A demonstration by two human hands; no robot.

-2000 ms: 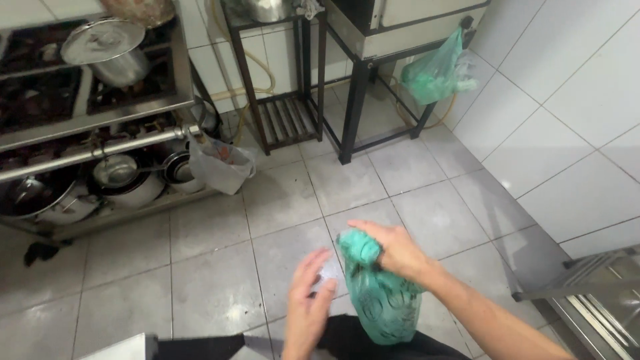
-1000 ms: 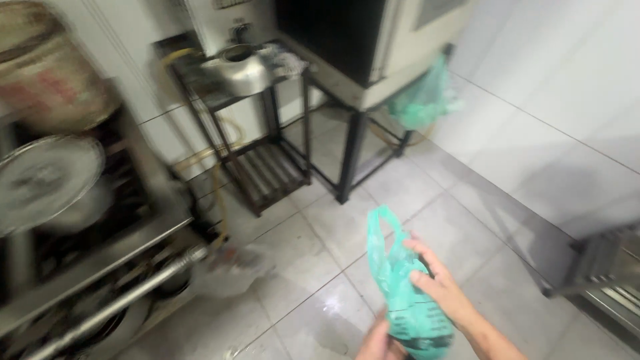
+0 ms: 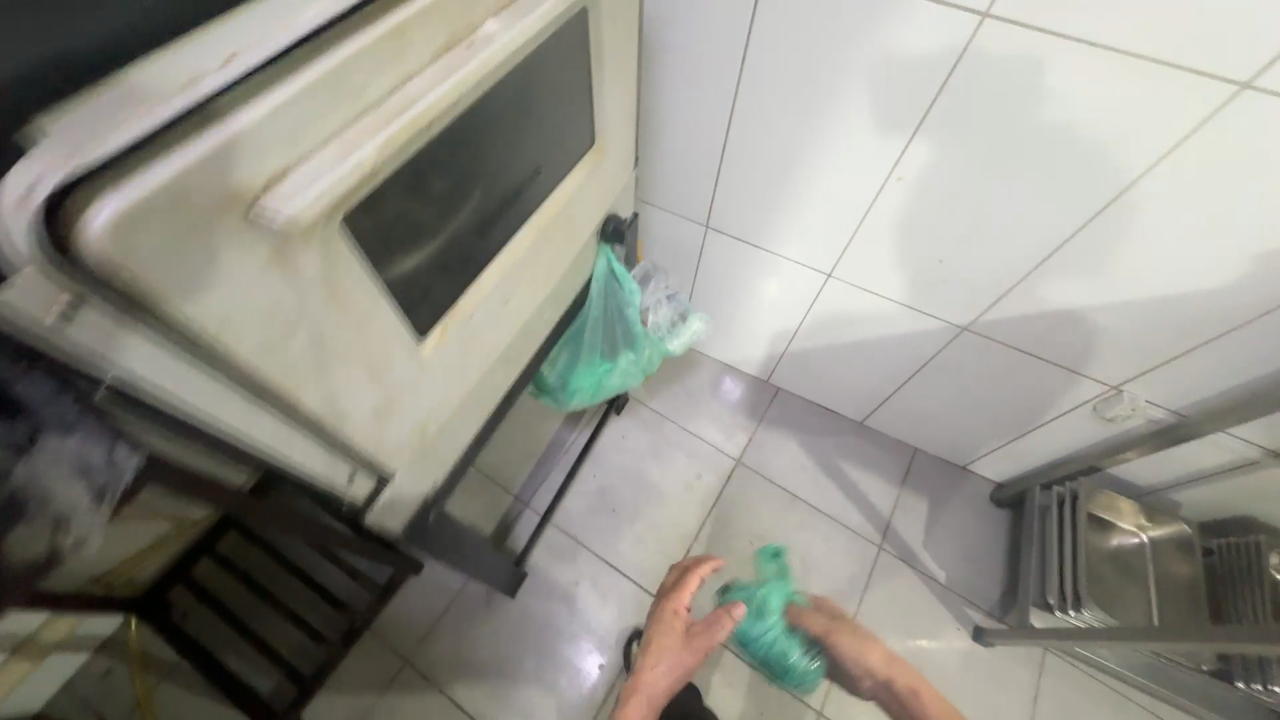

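A green plastic bag (image 3: 775, 640), bunched into a compact bundle with a short twisted tip on top, is between my two hands at the lower middle. My left hand (image 3: 685, 625) is at its left side, fingers apart and curved, the thumb at the bag's edge. On the right side, my right hand (image 3: 850, 645) has its fingers against the bag; it is blurred and its palm is hidden. Another green plastic bag (image 3: 605, 340) hangs from a black knob at the corner of the oven, with a clear plastic bag (image 3: 665, 300) beside it.
A cream oven (image 3: 260, 290) with a dark window stands on a black metal stand (image 3: 480, 555) at the left. Below it is a dark slatted rack (image 3: 250, 610). White tiles cover the wall at right, where a metal shelf (image 3: 1120, 636) holds several steel trays (image 3: 1140, 560).
The view has swung right and closer to the oven. The green bag, upright with its handle loops loose one second ago, is now bunched smaller between my hands.
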